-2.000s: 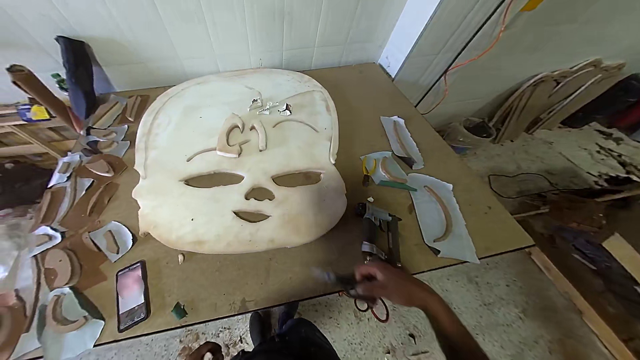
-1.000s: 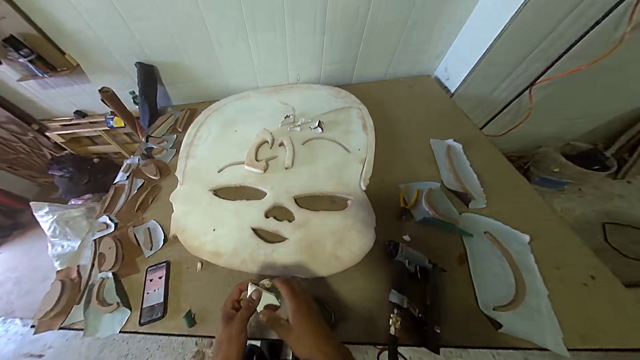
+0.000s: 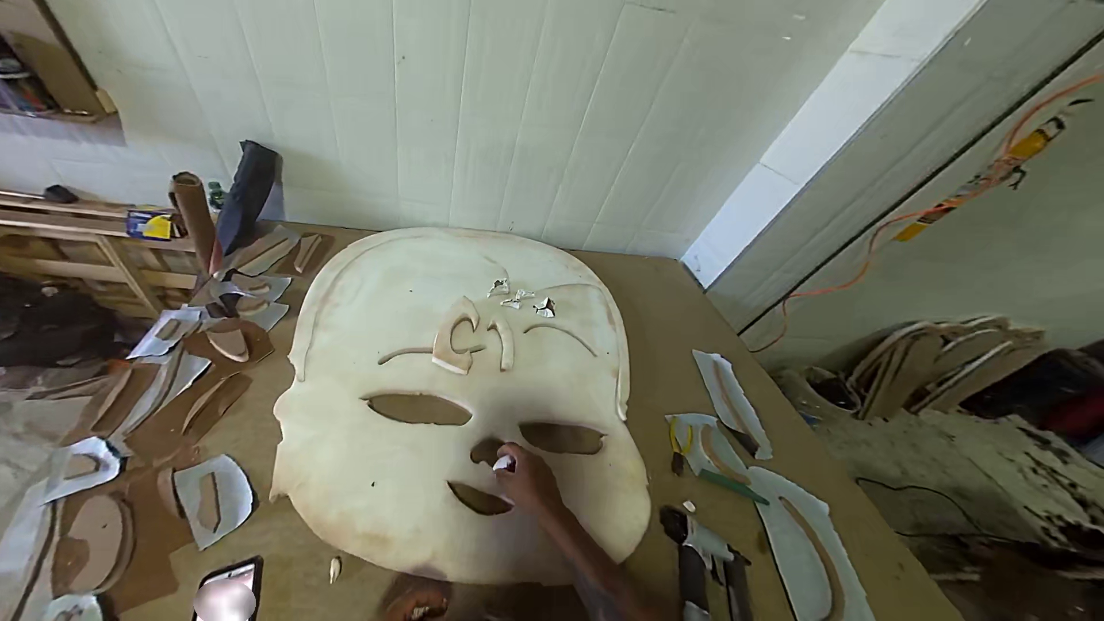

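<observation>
A large cream face-shaped panel, cut with openings for eyes, nose and mouth, lies flat on the brown table. My right hand reaches over it and pinches a small white piece at the nose opening. Near the panel's bottom edge, my left hand shows only in part, low in the frame; whether it holds anything is unclear. Loose curved pieces rest on the forehead, with crumpled white and silvery scraps above them.
Cut pieces on paper crowd the table's left side, near a phone. To the right lie a pneumatic nailer or similar tool, yellow-handled pliers or snips and papers with curved strips. A wall rises behind.
One second ago both hands were together at the panel's bottom edge around a white piece; my right hand has moved up to the nose opening. The view has shifted.
</observation>
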